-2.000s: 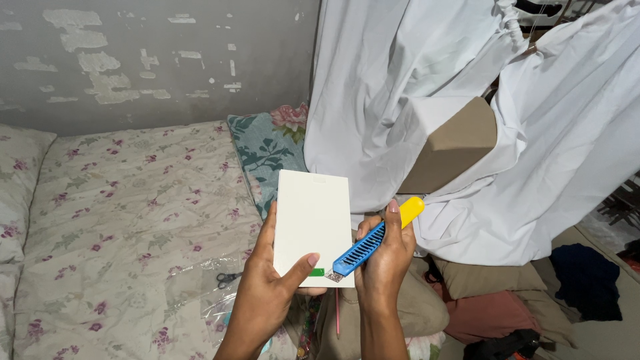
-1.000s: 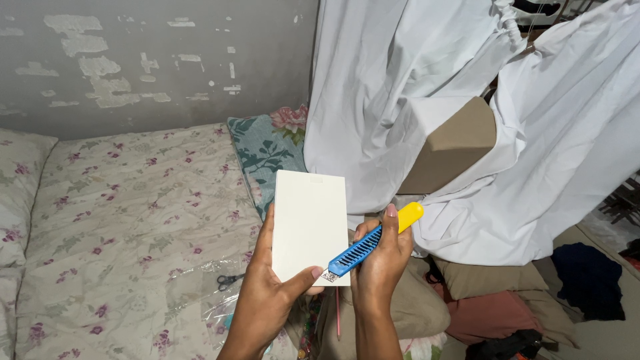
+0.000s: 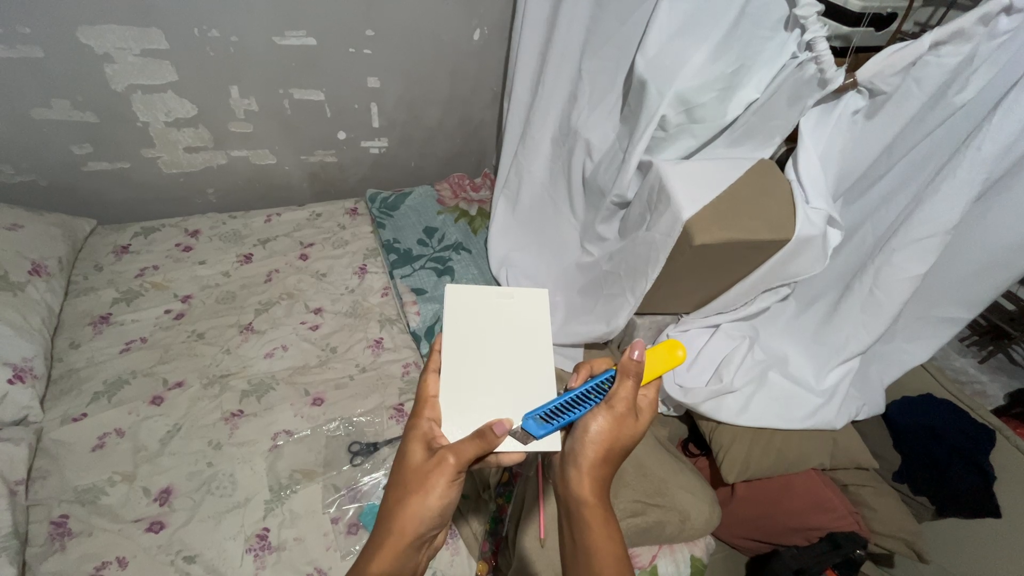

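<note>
A white rectangular box or pad is gripped along its left and lower edges by my left hand, the thumb lying on its face near the bottom. My right hand holds a blue and yellow utility knife, its yellow end up to the right. The short metal blade tip lies at the lower right of the white face, beside my left thumb. A faint rectangular mark shows near the top edge of the white face. Below the hands, a pink pencil or thin stick is partly visible.
Dark-handled scissors lie with clear plastic wrap on the floral bedsheet at left. A teal floral pillow is behind the box. White curtains drape over a brown padded block; cushions and dark cloths lie at right.
The green patch seen under my left thumb two seconds ago no longer shows on the white face. Both hands keep nearly the same hold, with the knife still at the lower right corner.
</note>
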